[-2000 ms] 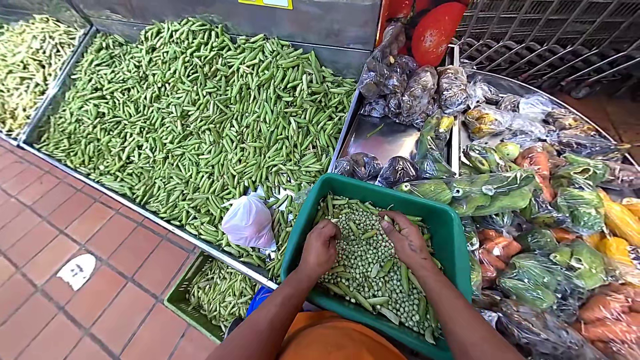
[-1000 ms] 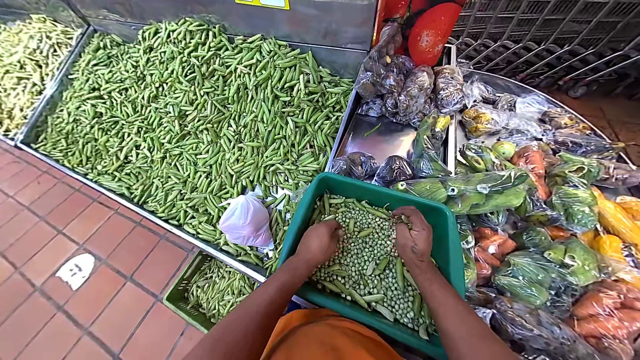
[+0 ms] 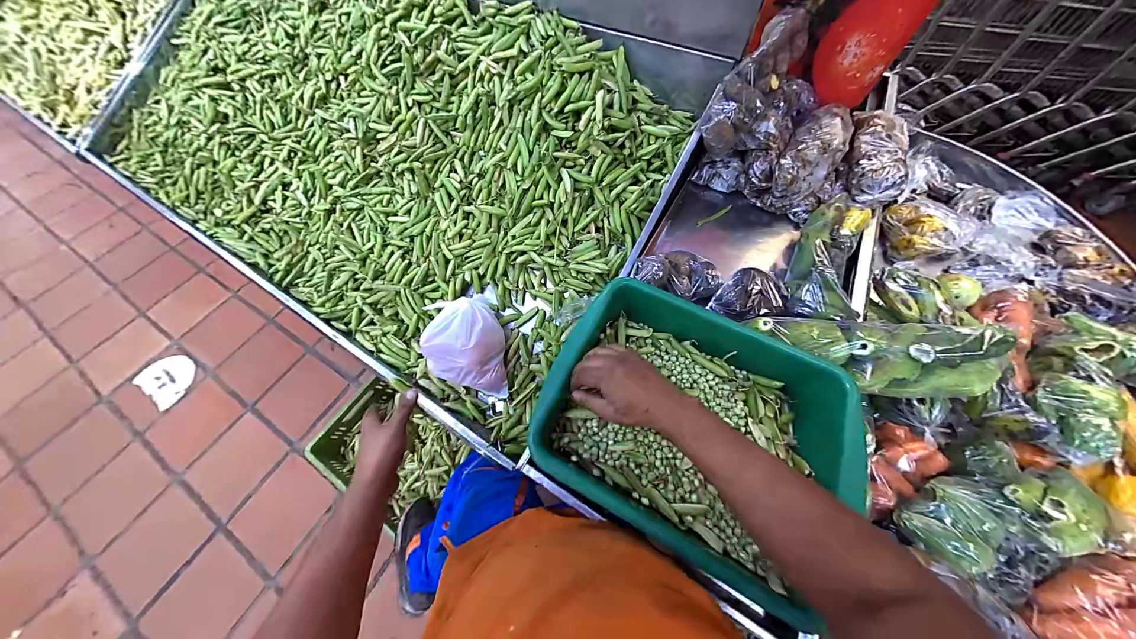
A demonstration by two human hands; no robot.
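A green plastic tub (image 3: 839, 417) sits on the corner of the metal display, holding shelled peas (image 3: 723, 390) with pea pods among them. My right hand (image 3: 621, 386) is inside it at the left, fingers curled over the peas; whether it grips anything is hidden. My left hand (image 3: 386, 430) is above a green crate (image 3: 327, 448) on the floor that holds pods, its finger and thumb near a green bit at the display's edge; what it holds cannot be told. Just beyond the edge rests a tied white plastic bag (image 3: 464, 344).
A large bin heaped with pea pods (image 3: 399, 160) is behind. Bagged vegetables (image 3: 932, 355) lie at the right, near a metal rack (image 3: 1021, 89). A white scrap (image 3: 166, 382) lies on the tiled floor (image 3: 204, 319). My shoe (image 3: 414, 555) is beside the crate.
My left hand has left the tub and moved left to the crate. My right hand has moved from the tub's right part to its left part.
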